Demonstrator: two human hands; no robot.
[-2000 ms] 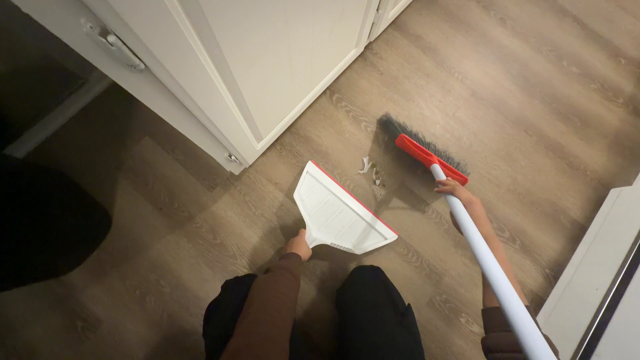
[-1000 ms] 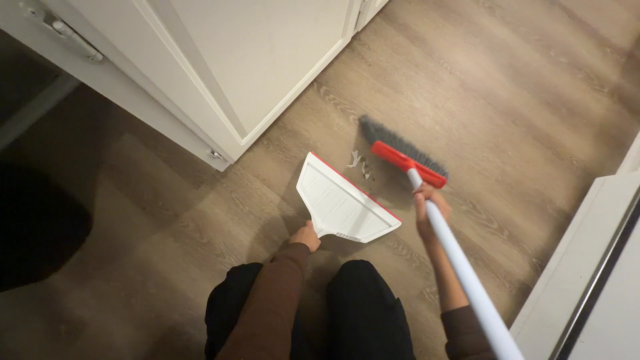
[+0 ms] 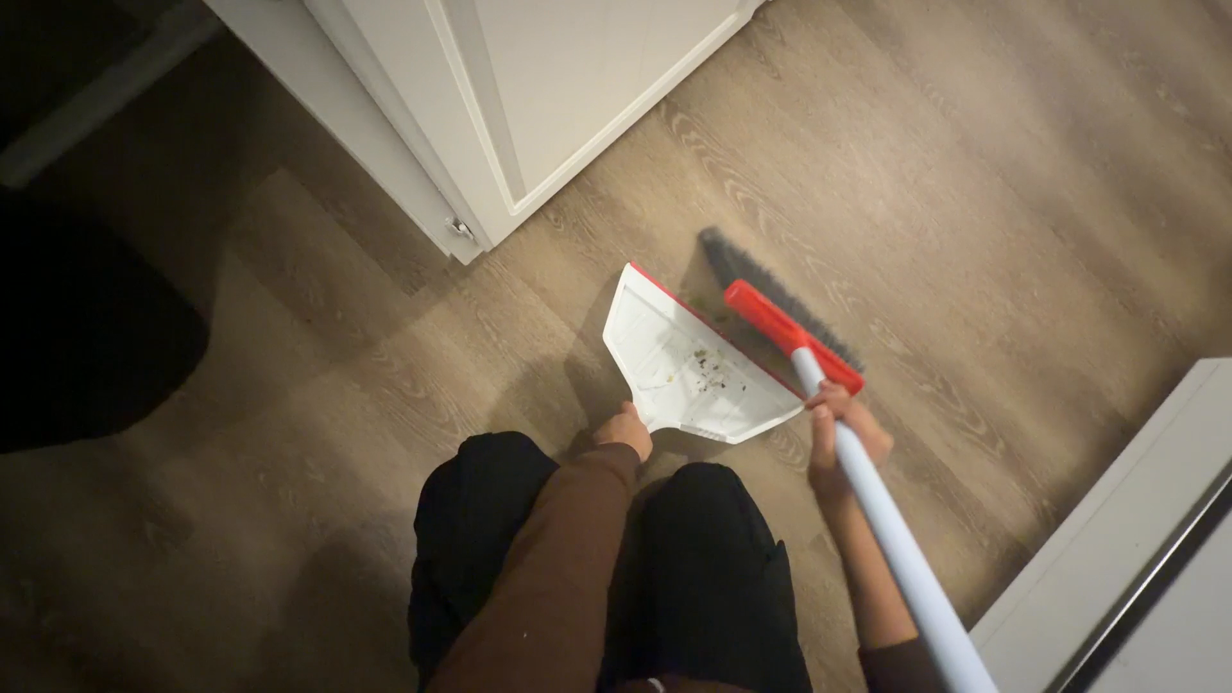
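Note:
My left hand (image 3: 626,431) grips the handle of a white dustpan (image 3: 664,371) with a red front lip, which lies tilted on or near the floor. Small dark and greenish debris (image 3: 710,373) is scattered inside the pan. My right hand (image 3: 849,428) holds the white pole of a broom (image 3: 778,322) low down, close to its red head. The grey bristles (image 3: 760,279) sit just beyond the dustpan's red lip, slightly blurred. A dim patch of debris may lie between bristles and lip; I cannot tell clearly.
A white cabinet (image 3: 597,87) with a hinge at its lower corner stands ahead on the left. At the lower right is a white appliance or cabinet edge (image 3: 1107,500) with a dark strip. A black object (image 3: 91,327) is at the far left, on the wood-look floor (image 3: 924,173).
Debris now shows inside the dustpan, which looked bare before; the pale scraps on the floor no longer show there. The broom head has come closer to the pan's lip.

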